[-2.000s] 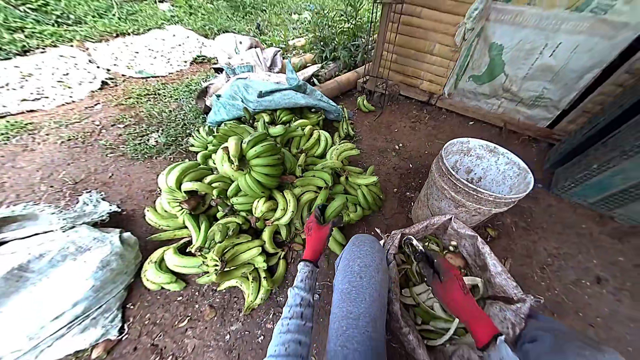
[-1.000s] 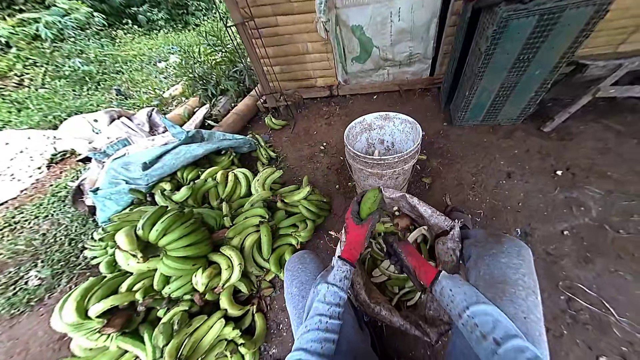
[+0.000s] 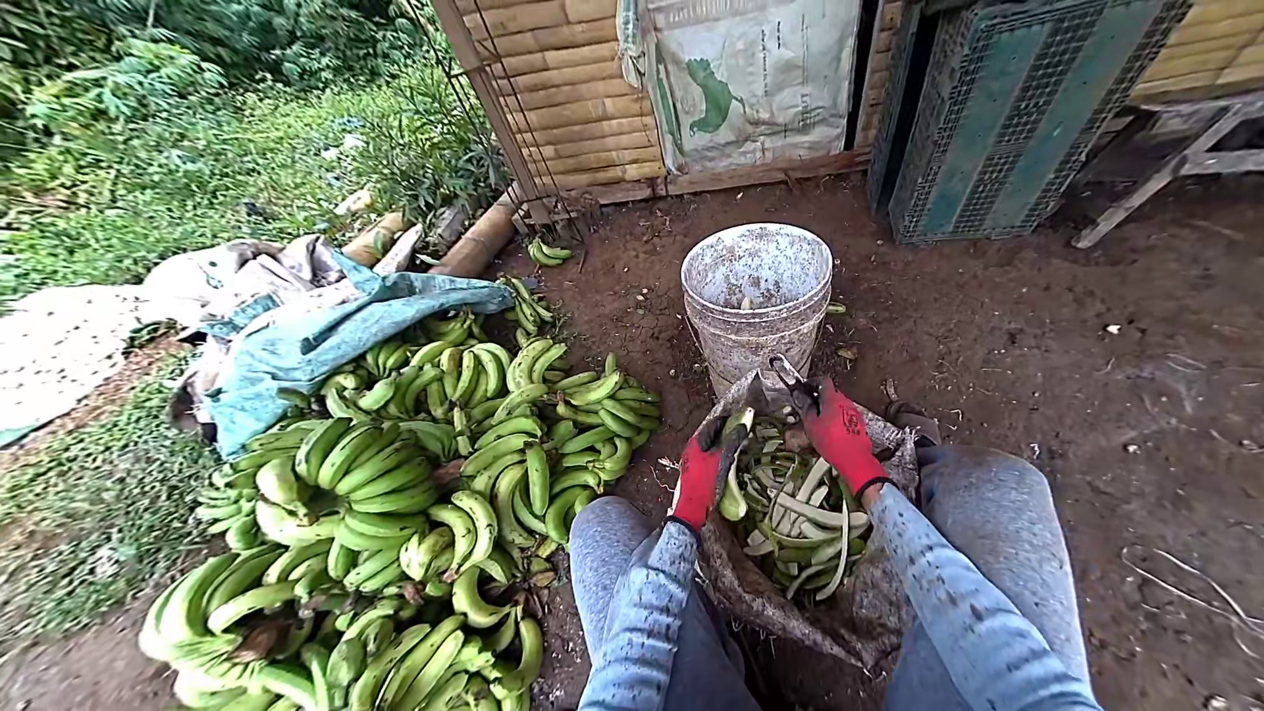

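My left hand [image 3: 703,472], in a red and black glove, holds a partly peeled green banana [image 3: 734,484] upright over an open woven sack [image 3: 731,583]. Green and pale peel strips [image 3: 805,518] lie in the sack between my knees. My right hand [image 3: 837,430], gloved alike, is closed on a peeler [image 3: 785,372] whose metal loop points up and away, a little right of the banana and apart from it. Beyond the sack stands a dirty white bucket [image 3: 755,321]. A large heap of green bananas [image 3: 385,474] lies on the ground to the left.
Blue and pale sacks [image 3: 326,341] lie over the heap's far edge, near bamboo poles [image 3: 479,242]. A bamboo wall [image 3: 568,89] stands ahead, with teal mesh crates [image 3: 1027,118] leaning to its right. A wooden bench [image 3: 1175,168] is at far right.
My left hand was on the banana heap, then came over the sack holding a green banana. That banana now shows pale flesh. The view has swung right.
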